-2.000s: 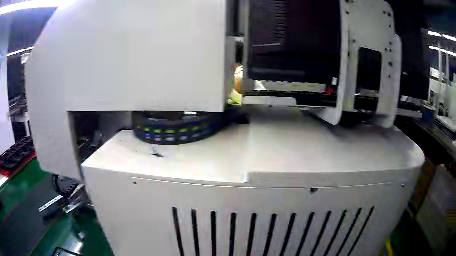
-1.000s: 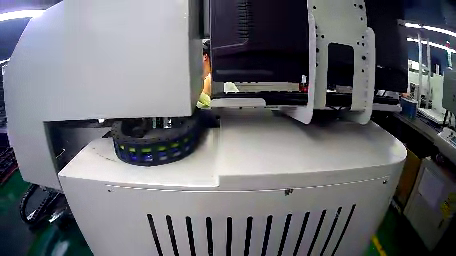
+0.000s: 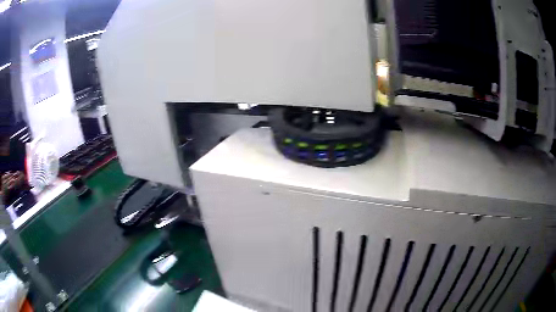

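Neither of my hands is in the picture. The off-white machine (image 3: 292,225) fills the middle and right, with black vertical vent slots in its front. Its upper housing (image 3: 244,55) overhangs at the top. A black cable carrier (image 3: 329,143) with green and blue marks curves out between the housing and the lower cabinet. A black monitor back (image 3: 448,55) stands at the upper right beside its white perforated bracket (image 3: 527,67).
At the left are a dark conveyor belt (image 3: 85,244), a glossy green bench surface (image 3: 137,292), a plainer black cable carrier (image 3: 137,204) and black parts trays (image 3: 88,155) on red. A white sheet corner (image 3: 213,303) shows at the bottom. A sliver of a person (image 3: 382,76) shows behind the machine.
The view has swung to the left, so the machine sits further right in the picture and more of the belt and green bench shows. The cable carrier's curve has changed shape.
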